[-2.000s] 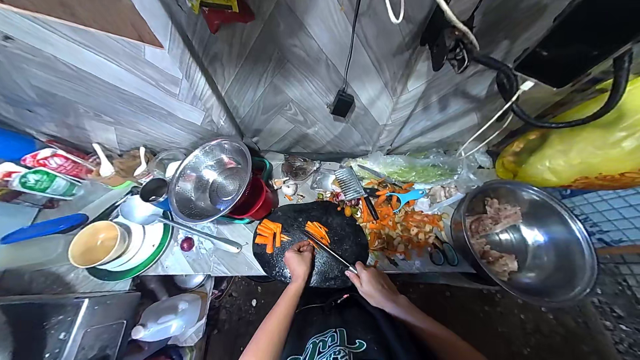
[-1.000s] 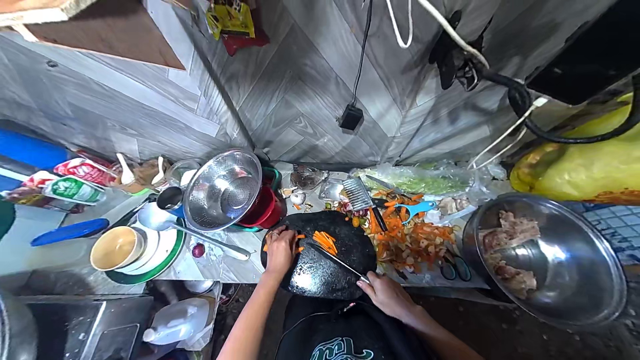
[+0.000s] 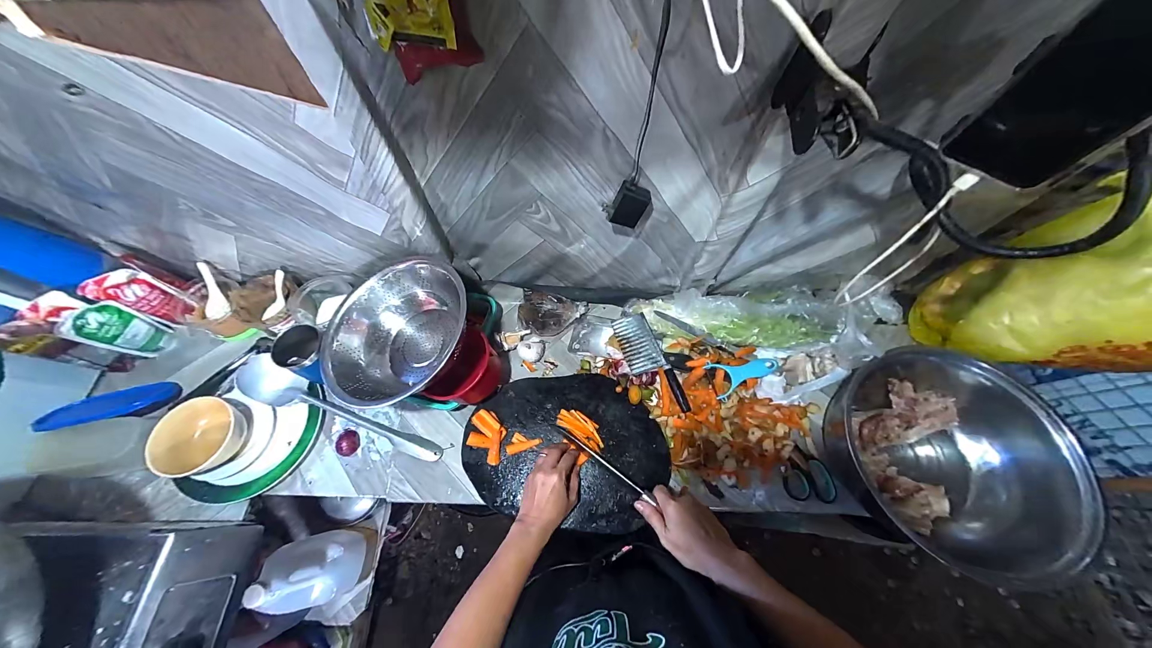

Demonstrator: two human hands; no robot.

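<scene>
A dark round cutting board lies in front of me at the counter's edge. My right hand grips the handle of a knife, whose blade points up and left across the board to the carrot sticks. Close to the blade tip, my left hand rests on the board with fingers bent; whether it pinches a carrot piece is hidden. More carrot sticks form a pile at the board's left side, with a few small pieces between the piles.
Vegetable peelings, a blue peeler, a crinkle cutter and scissors lie right of the board. Farther right is a steel bowl with raw meat. Left are a colander, a red onion, a ladle and stacked dishes.
My left hand has moved right from the left carrot pile to beside the knife's tip. The knife stays in my right hand.
</scene>
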